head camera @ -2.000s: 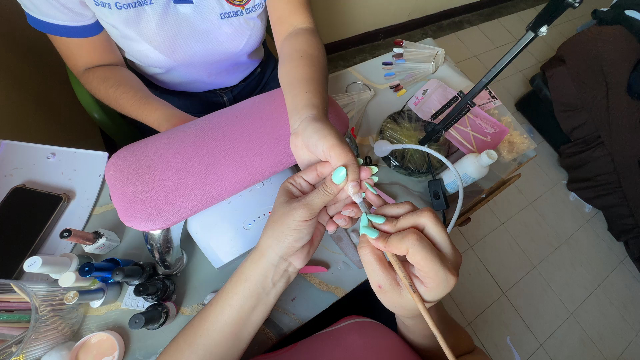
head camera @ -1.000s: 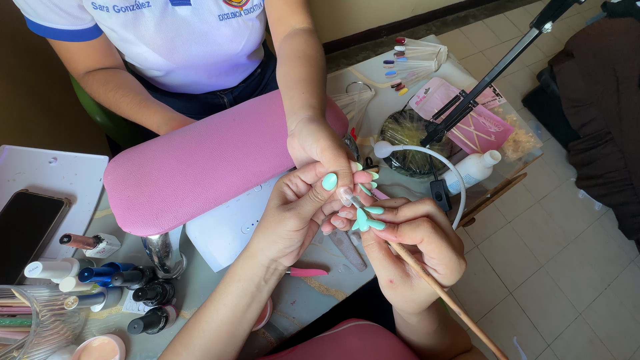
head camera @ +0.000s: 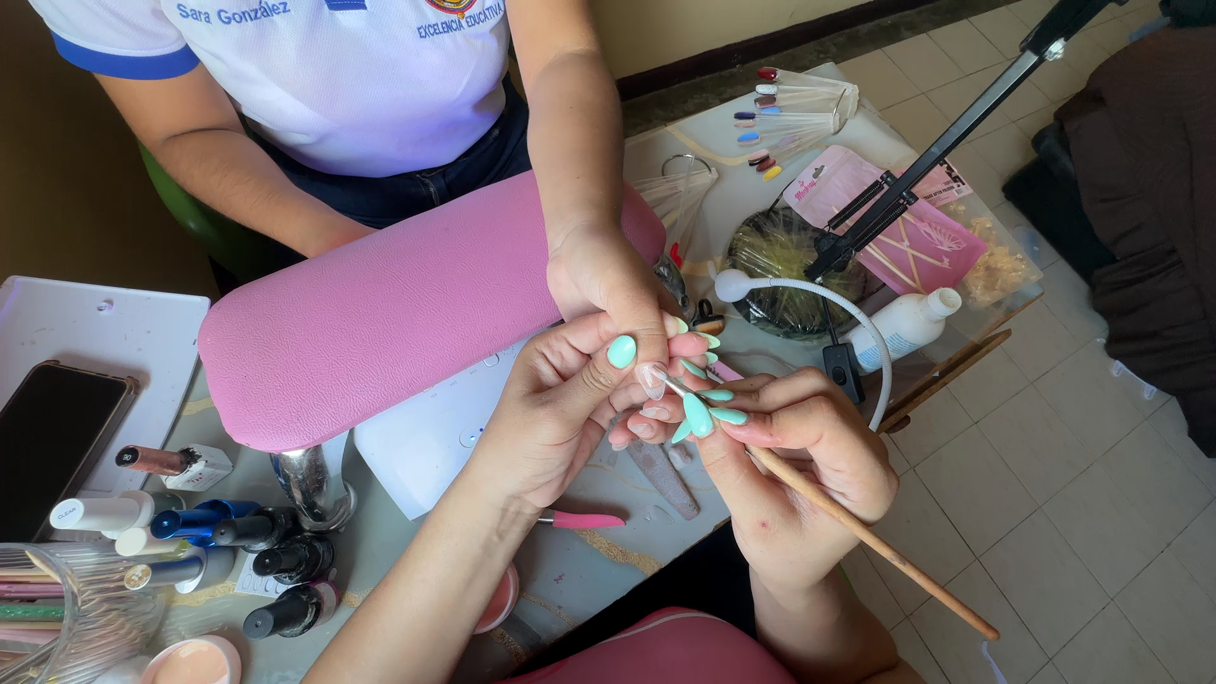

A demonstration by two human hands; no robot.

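Note:
My left hand [head camera: 570, 399], with mint green nails, grips the thumb of another person's hand [head camera: 608, 285] palm-side out. My right hand [head camera: 798, 456] holds a thin wooden-handled nail brush [head camera: 874, 541]; its metal ferrule and tip meet the clear, long nail [head camera: 652, 380] of that thumb. The brush handle slants down to the right. The person's wrist lies at the end of a pink padded armrest [head camera: 418, 313]. Other fingertips of that person lie partly hidden behind and between my hands. A nail file [head camera: 663, 480] lies on the table below them.
Nail polish bottles [head camera: 290, 560], a phone [head camera: 57, 437] and a jar of peach-coloured product [head camera: 195, 662] stand or lie at left. A pink-handled tool [head camera: 584, 520] lies below my left wrist. At right are a white bottle [head camera: 907, 328], a black lamp arm [head camera: 936, 171], a pink packet [head camera: 917, 242] and nail swatches [head camera: 788, 114].
The brush in my right hand has stayed near the person's thumb nail, its handle shifting to a more slanted angle over the two seconds. My left hand keeps its hold.

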